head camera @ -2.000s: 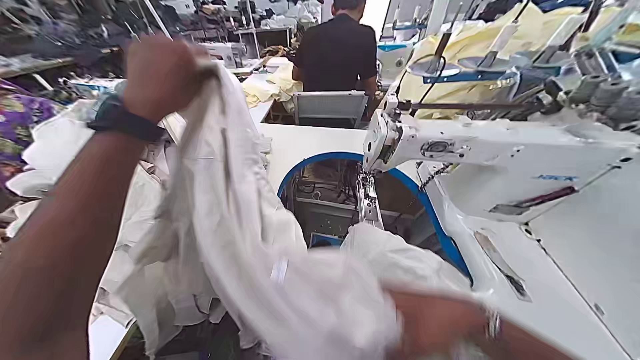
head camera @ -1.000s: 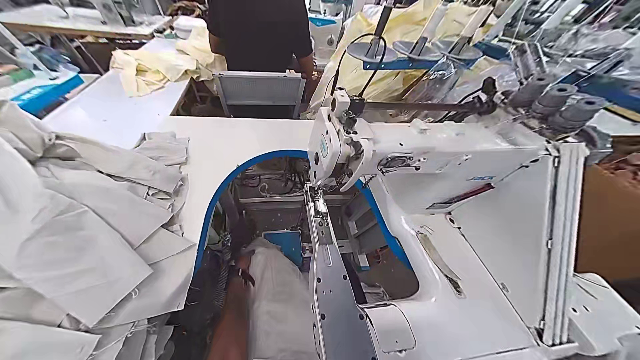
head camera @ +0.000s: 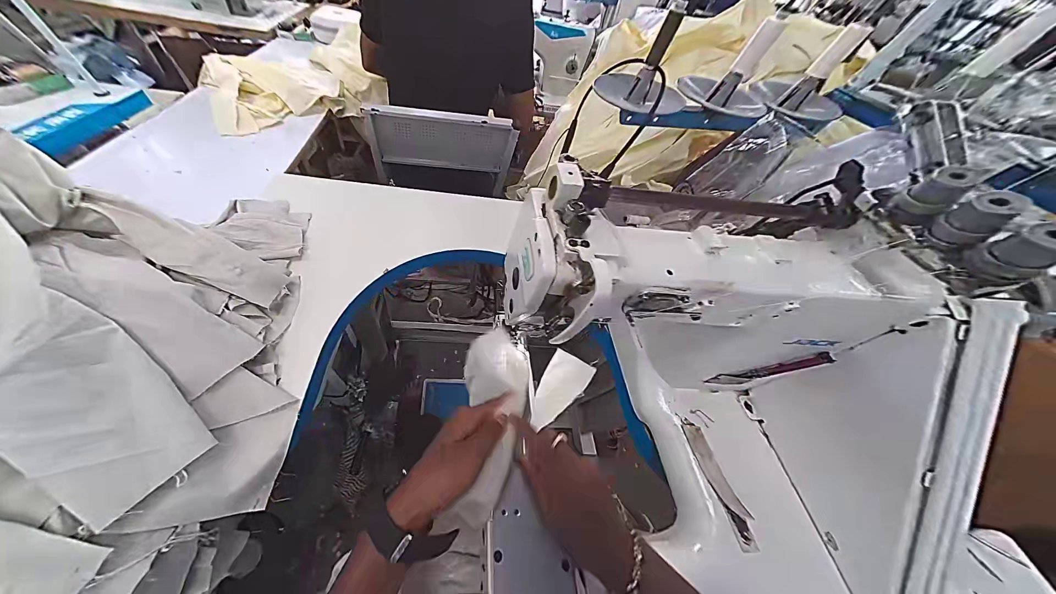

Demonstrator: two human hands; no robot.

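Note:
A white industrial sewing machine (head camera: 676,272) has a narrow arm (head camera: 516,528) that points toward me. Pale fabric (head camera: 495,367) lies around that arm, its far end just below the needle area. My left hand (head camera: 458,454), with a dark band at the wrist, grips the fabric on the arm's left side. My right hand (head camera: 561,466), with a chain bracelet, pinches it on the right, close beside the left fingers. A loose flap of the cloth (head camera: 565,384) stands up right of the arm. The fingertips are partly hidden in the folds.
Pale fabric pieces (head camera: 124,363) are heaped on the left. A blue-edged cutout (head camera: 330,355) in the white table surrounds the machine arm. Thread stands (head camera: 639,92) rise behind the machine, with yellow fabric (head camera: 701,49) beyond. A person in a dark top (head camera: 450,49) is ahead.
Two seconds ago my left hand held the fabric up high; a second ago a hand was low, left of the bare arm. Now both hands hold fabric on the machine arm.

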